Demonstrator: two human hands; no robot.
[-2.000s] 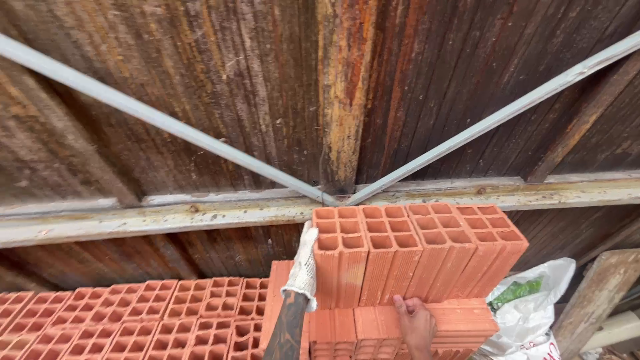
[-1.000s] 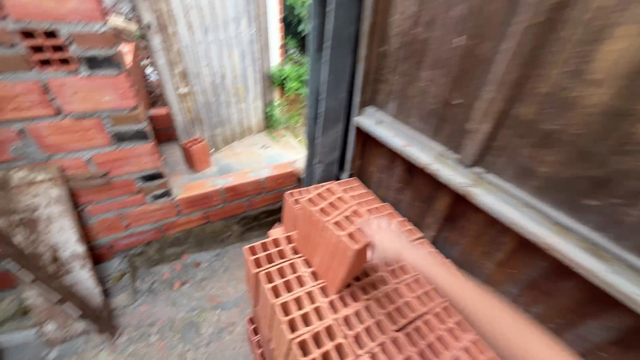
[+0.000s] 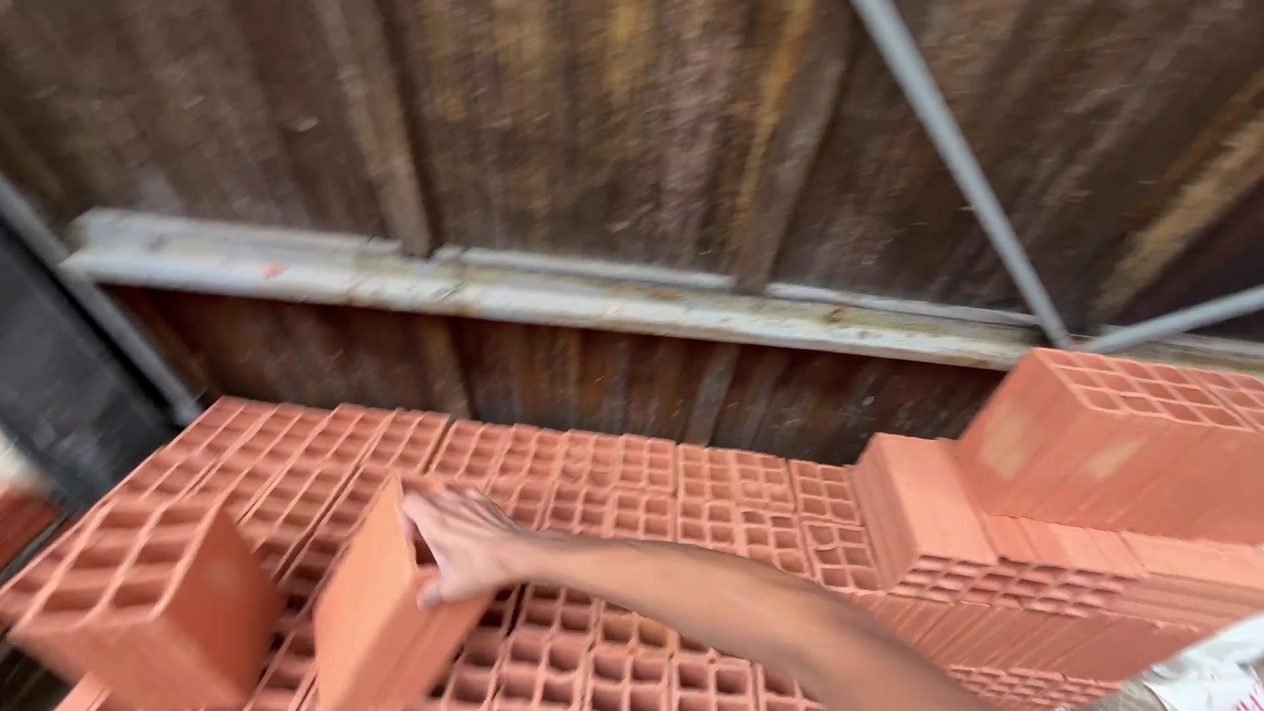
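My bare right hand reaches in from the lower right and grips the top of a hollow red clay brick. The brick stands tilted above a layer of hollow bricks whose cells face up. Just left of it, another hollow brick rises from the layer, blurred, with its cells upward; nothing visible touches its top. My left hand is out of view.
More bricks are stacked higher at the right. Behind the stack runs a rusty metal wall with a pale rail and a diagonal grey bar. A white bag lies at the lower right, a dark post stands left.
The view has swung a lot between frames. My gloved left hand, seen at the brick stack two seconds ago, is out of view. My right hand is on a brick in every frame.
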